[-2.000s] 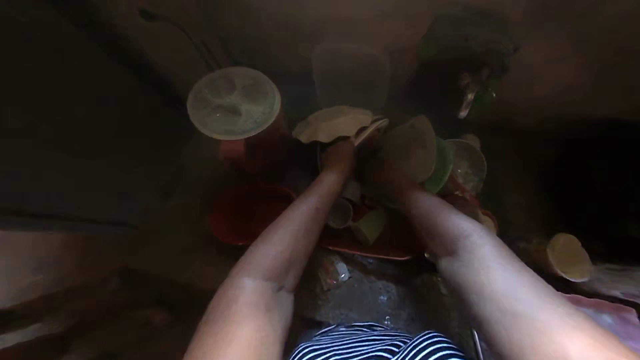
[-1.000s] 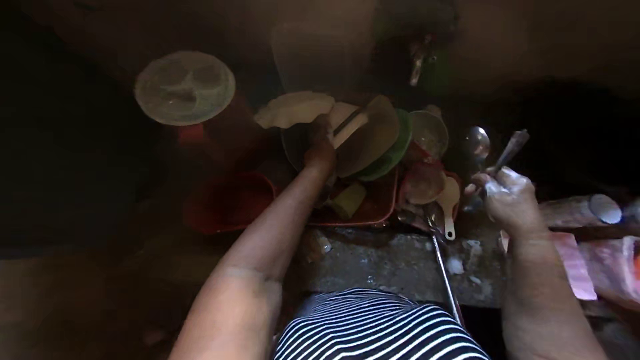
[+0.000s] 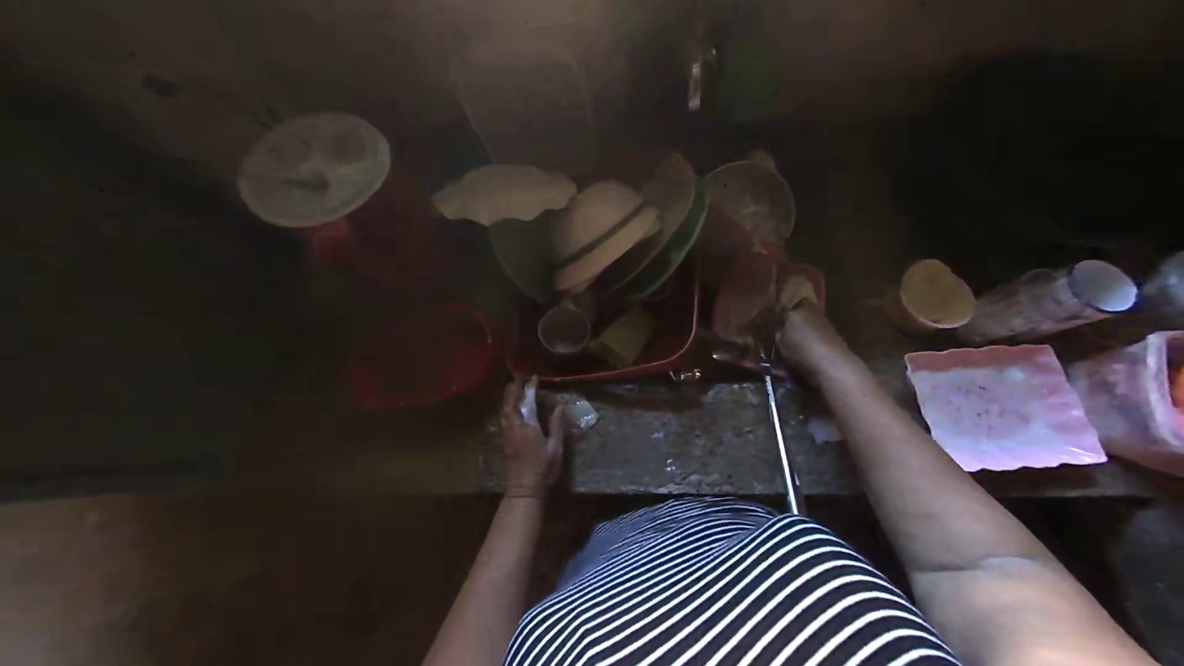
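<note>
My left hand [image 3: 530, 444] is at the near edge of a red plastic tub [image 3: 615, 375], with something whitish at its fingers that I cannot make out. My right hand [image 3: 807, 324] reaches to a small red container [image 3: 819, 277] right of the tub; its fingertips are hidden among dim utensils. A long thin metal handle [image 3: 782, 439] slants from there toward the striped shirt. In the tub stand a scalloped pale plate [image 3: 509, 192], other pale dishes [image 3: 601, 231], a green plate [image 3: 683, 245], a cup [image 3: 564, 329] and a yellowish block-like item [image 3: 624, 336].
A red basin [image 3: 425, 356] and a round pale lid [image 3: 314, 169] on a red container are at the left. At the right are a yellowish cup [image 3: 934, 294], a tall cylindrical container [image 3: 1050, 301] and a pink-and-white square plate [image 3: 1006, 407]. A wet ledge [image 3: 675, 453] runs in front of me.
My left hand has come from the dishes in the tub to its near edge. My right hand, which held up a spoon one second ago, has moved left to the small red container.
</note>
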